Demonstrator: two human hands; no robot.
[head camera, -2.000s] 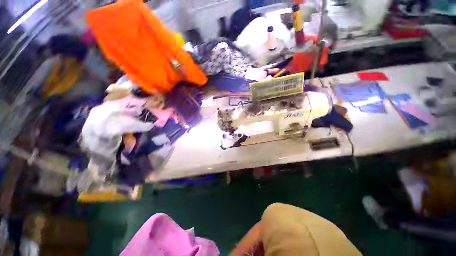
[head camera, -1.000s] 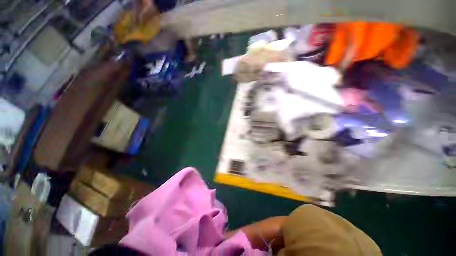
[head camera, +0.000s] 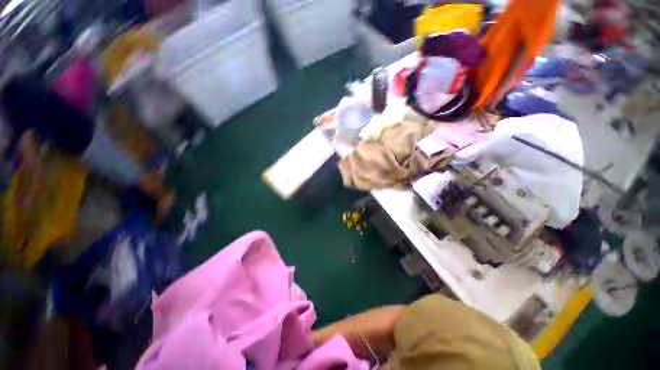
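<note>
A crumpled bundle of pink cloth (head camera: 239, 311) is at the bottom, left of centre, close to my body. Bare skin of my right arm or hand (head camera: 362, 329) shows between the pink cloth and a mustard-brown rounded cloth (head camera: 459, 336), which looks like a sleeve. The fingers are hidden by the pink cloth, so their grip does not show. My left hand is not visible.
A white sewing table (head camera: 499, 296) with a sewing machine (head camera: 488, 213) is at right. Tan cloth (head camera: 391, 155), white cloth (head camera: 553, 155) and an orange garment (head camera: 514, 50) lie there. A white board (head camera: 298, 162) juts over green floor (head camera: 239, 181). Blurred people are at left.
The view has swung and moved along the tables; another sewing machine now shows at right. The pink bundle stays low in the view, near my right arm.
</note>
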